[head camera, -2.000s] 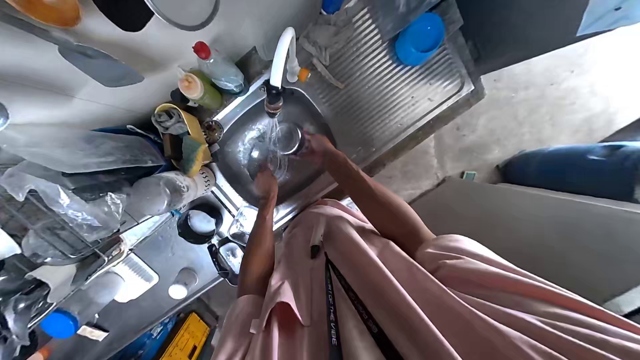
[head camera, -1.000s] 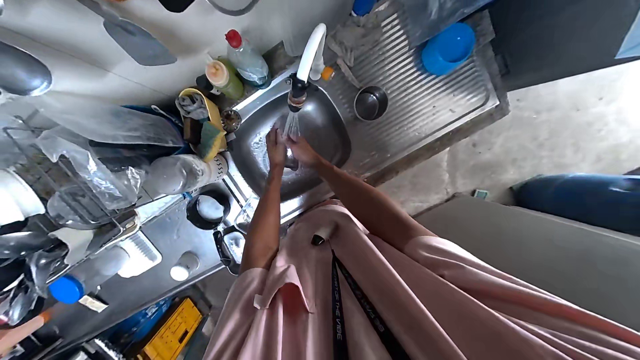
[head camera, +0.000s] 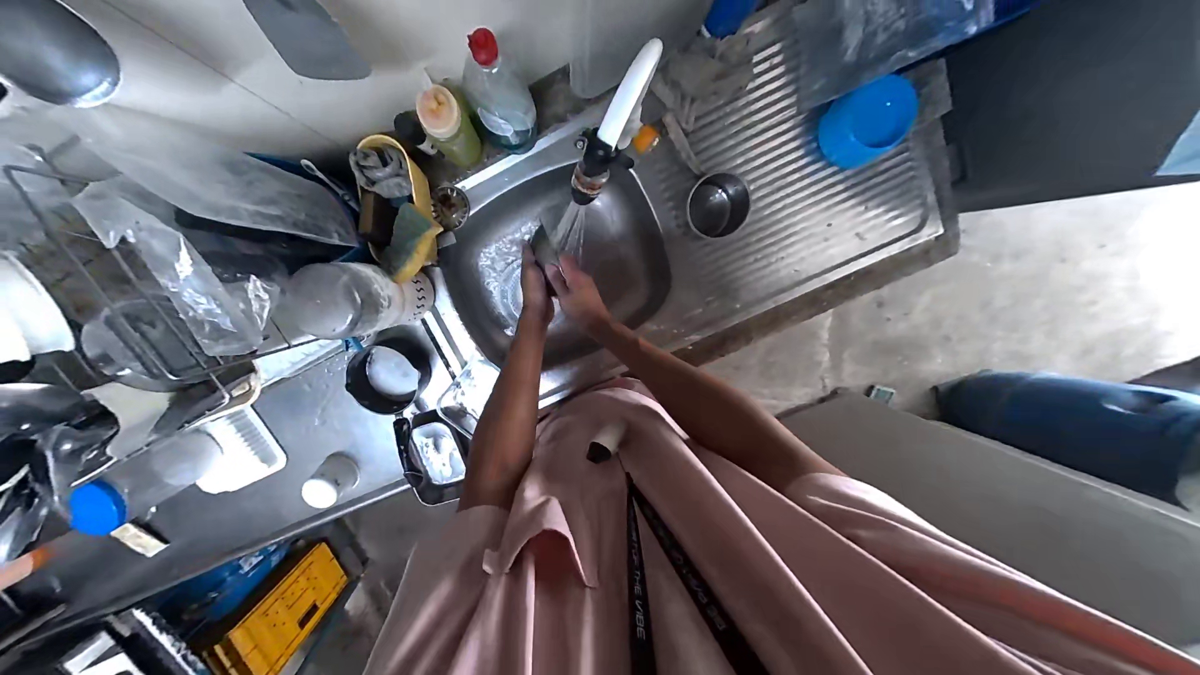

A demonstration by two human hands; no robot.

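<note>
Water runs from the white faucet (head camera: 630,92) in a spray into the stainless steel sink (head camera: 619,281). Under it, my left hand (head camera: 536,286) and my right hand (head camera: 576,292) hold a small dark, flat-looking item (head camera: 544,247) between them; its exact kind cannot be told. Suds or water drops cover the left part of the basin. On the ribbed drainboard (head camera: 797,197), right of the basin, stands a small round metal cup (head camera: 718,204), apart from both hands.
A yellow holder with a sponge (head camera: 411,239), a red-capped bottle (head camera: 500,94) and a squeeze bottle (head camera: 450,122) stand behind the sink's left side. A blue plastic bowl (head camera: 867,122) sits on the drainboard. Left are a black pan (head camera: 386,375), a black tray (head camera: 436,455) and a wire rack (head camera: 122,272).
Two seconds ago my right hand was at a metal cup in the basin; a metal cup now stands on the drainboard. My hands have come together under the water around a dark item.
</note>
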